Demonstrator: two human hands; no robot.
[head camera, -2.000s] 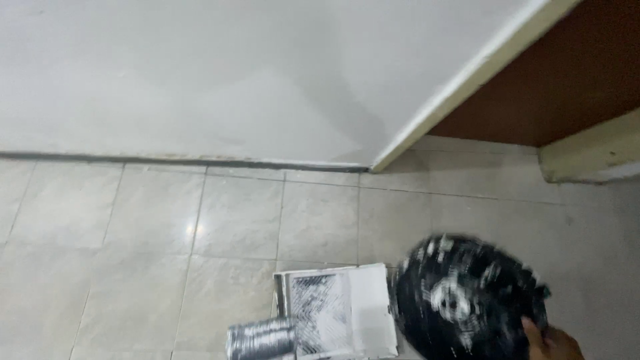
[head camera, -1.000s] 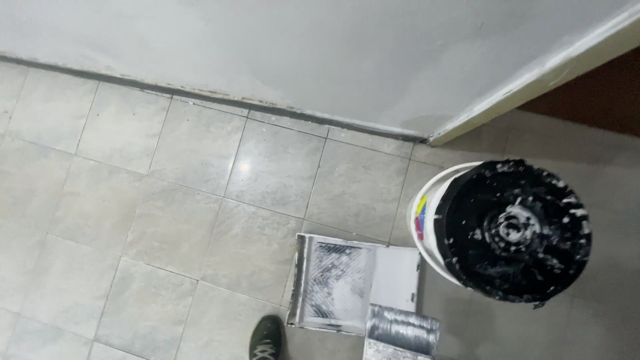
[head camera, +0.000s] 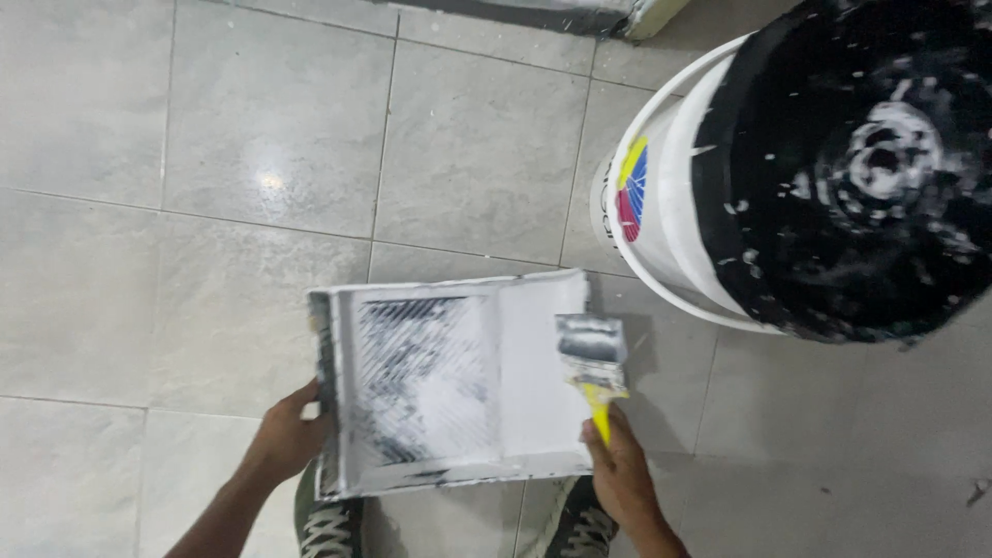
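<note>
A paint tray (head camera: 535, 372) spattered with white and dark paint spans the space between my hands, above my shoes. My left hand (head camera: 291, 434) grips the tray's left edge, with the fingers partly hidden by it. In my right hand (head camera: 624, 469) is a paintbrush (head camera: 598, 395) with a yellow handle and a paint-caked ferrule, its bristles pointing away from me. The right hand is also at the tray's right edge; whether it grips the tray too, I cannot tell. White paint covers the smooth end and part of the ribbed ramp.
A white plastic bucket (head camera: 674, 194) with a black, paint-smeared lid (head camera: 852, 170) stands at the upper right, its handle hanging towards the tray. Grey floor tiles (head camera: 271, 116) lie all around. The foot of a wall (head camera: 535, 12) crosses the top edge. My shoes (head camera: 333, 527) are below the tray.
Both hands have come into view, the left on the tray and the right with the brush. The tray was on the floor beside the bucket one second ago. The view has moved closer.
</note>
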